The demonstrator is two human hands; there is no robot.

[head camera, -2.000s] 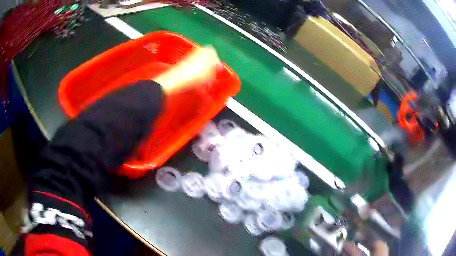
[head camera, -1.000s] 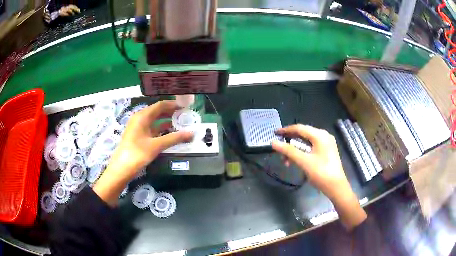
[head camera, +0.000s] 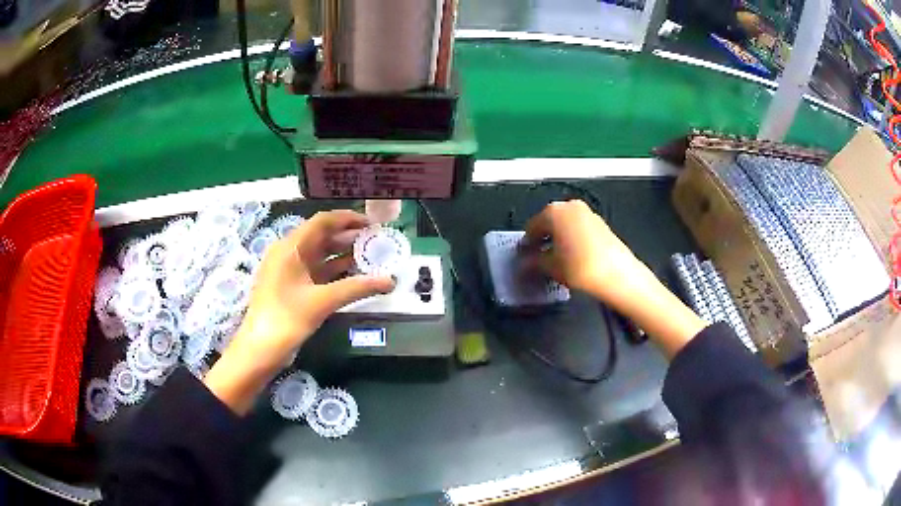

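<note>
My left hand [head camera: 306, 282] has its thumb and fingers around a clear-white toothed plastic gear [head camera: 381, 251], just under the pale press ram [head camera: 382, 210]. The gear is at the silver fixture plate [head camera: 405, 296], which has a dark bolt showing on its right. My right hand [head camera: 578, 249] is on the grey ribbed box [head camera: 514, 272] right of the press, fingers bent down over it; whether it holds anything is hidden. The green press head [head camera: 387, 176] with its maroon label is above the gear.
A heap of clear gears [head camera: 183, 282] lies left of the press, beside a red basket [head camera: 44, 326]. Two gears [head camera: 332, 411] lie in front. Bearing stacks [head camera: 713, 296] and an open bearing carton [head camera: 741, 267] stand at right. A black cable [head camera: 563, 374] loops near the box.
My right hand has moved up and left onto the grey box; the stack seen in it earlier no longer shows. My left hand stays at the gear under the ram.
</note>
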